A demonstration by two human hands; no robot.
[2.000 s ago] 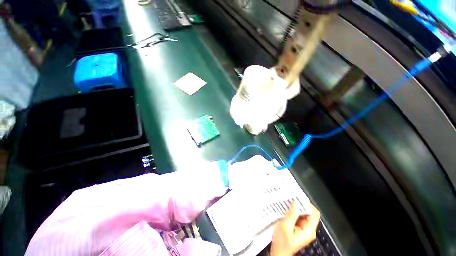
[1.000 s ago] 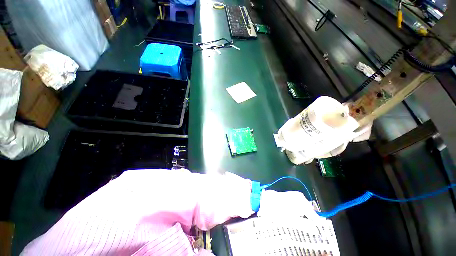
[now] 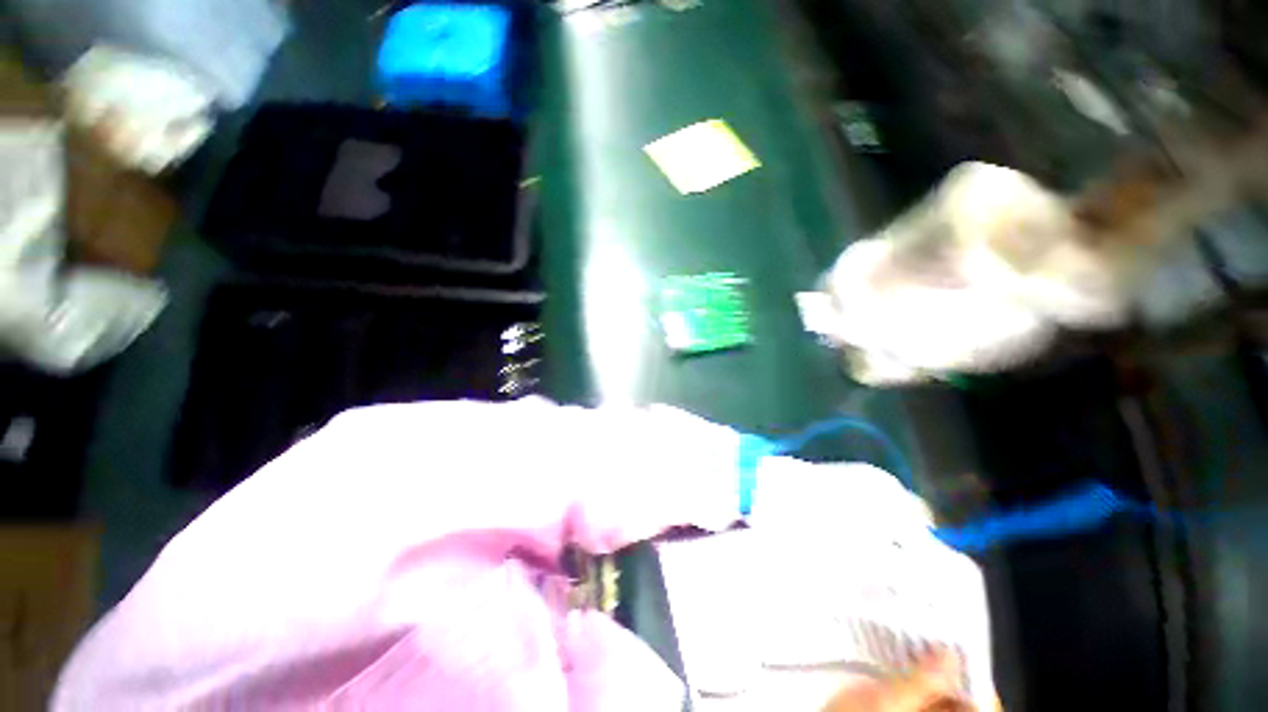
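Observation:
My left hand [image 3: 855, 494], in a white glove with a blue wrist strap [image 3: 751, 474], is at the far edge of a white flat box or sheet [image 3: 779, 605] with blurred rows of dark print. Its fingers are hidden or washed out, so its grip cannot be made out. My right hand [image 3: 911, 689] shows only as blurred skin at the bottom edge, over the printed surface; the rest is cut off. A green circuit board [image 3: 705, 312] lies on the green mat beyond my left forearm.
A pale-yellow square card [image 3: 702, 155] lies farther up the mat [image 3: 779, 237]. White cups [image 3: 973, 278] are by the post at right. A blue coiled cord [image 3: 1036, 519] runs right from the strap. Black trays [image 3: 376, 188] and a blue stool [image 3: 448, 56] are at left.
The view has tilted and blurred; the board, card and trays sit higher in the picture. More of the printed white surface shows, and part of my right hand has come back in at the bottom.

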